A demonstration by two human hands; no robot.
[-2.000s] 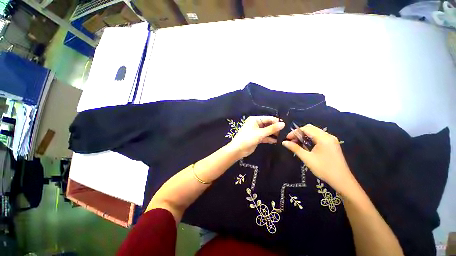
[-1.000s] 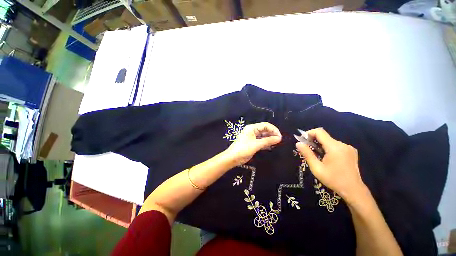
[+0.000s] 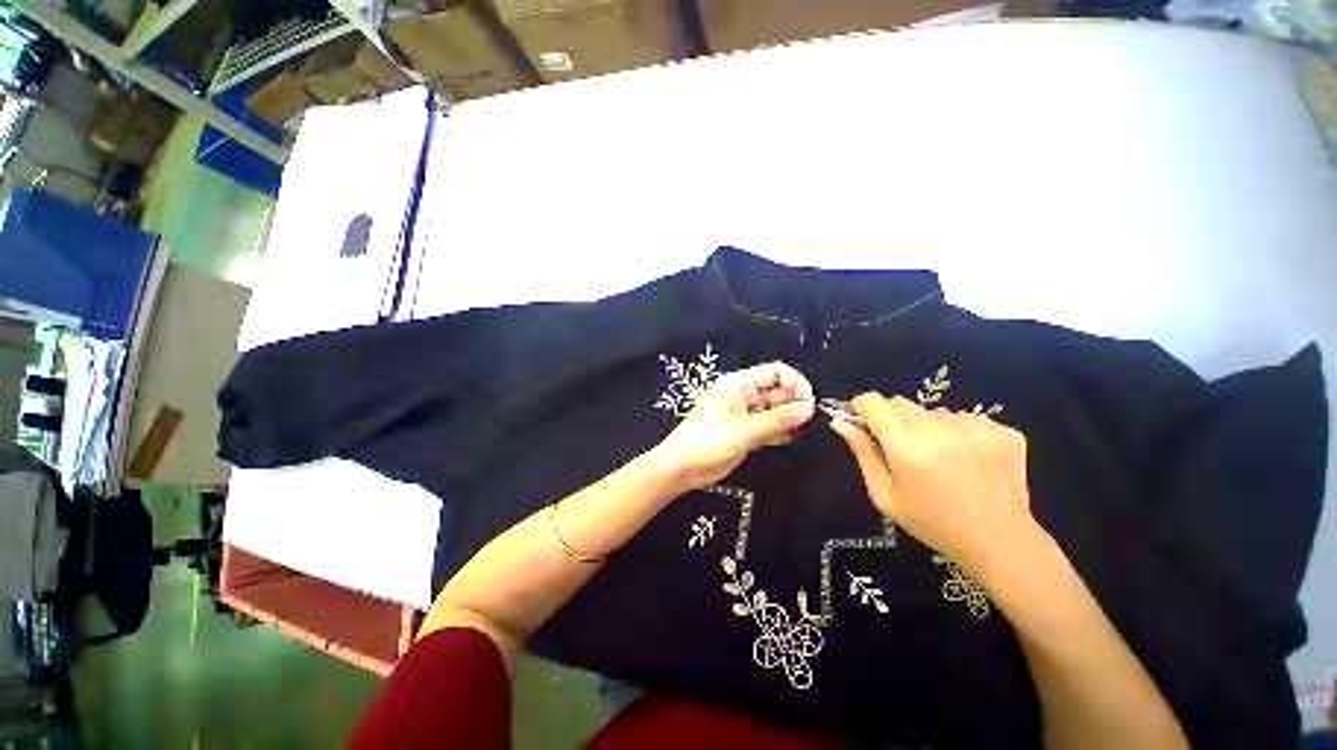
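A black embroidered blouse (image 3: 587, 381) lies spread on the white table (image 3: 616, 176), its stand collar (image 3: 865, 298) toward the back. Pale flowers and leafy sprigs (image 3: 789, 642) show on its chest. My left hand (image 3: 751, 418) is over the front placket below the collar, fingertips pinched together; what they pinch is too small to tell. My right hand (image 3: 938, 466) holds small metallic thread snips (image 3: 839, 412), mostly hidden in the fingers. Their tip points left and is at my left fingertips.
White papers or a folder (image 3: 340, 205) lie at the table's left. A reddish-brown open compartment (image 3: 315, 608) is below that edge. Cardboard boxes (image 3: 587, 44) stand behind the table. A blue and white stack (image 3: 74, 249) is at the far left.
My right hand with the snips has moved left since a second ago, and the tip now meets my left fingertips. My left hand has shifted only slightly. The blouse lies almost unchanged.
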